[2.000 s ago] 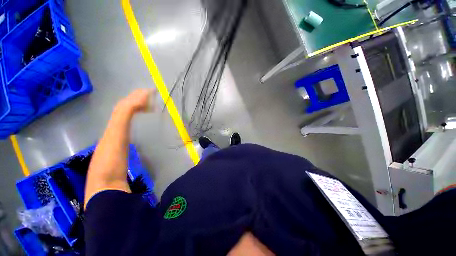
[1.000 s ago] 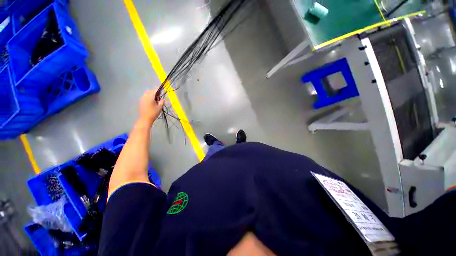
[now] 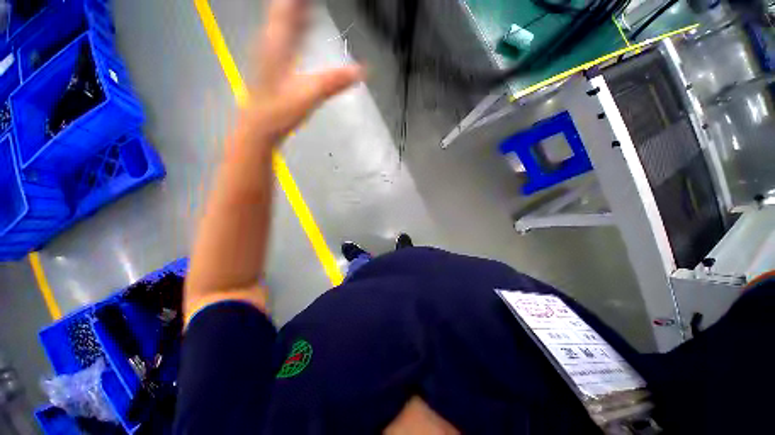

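Observation:
Long thin black cables (image 3: 406, 64) hang blurred at the top centre, beside the bench. Some lower strands hang over the grey floor. A thick blurred black part stretches right across the green bench top (image 3: 544, 64). My left hand (image 3: 289, 98) is raised at the upper left of the cables, blurred, with the thumb spread from the fingers. It holds nothing visible and is apart from the cables. Its fingertips reach the top edge. My right hand is out of view; only the dark right sleeve shows at the right edge.
Blue crates with black contents stand at the left (image 3: 64, 110) and lower left (image 3: 119, 340). A small pale roll (image 3: 517, 39) is on the bench. A blue stool (image 3: 548, 153) stands below. A pale-framed machine (image 3: 646, 195) is at the right. A yellow line (image 3: 297, 200) crosses the floor.
My left hand held the strand ends one second ago; now it is open and higher. The cables have swung right, away from it, and part of them now crosses the bench.

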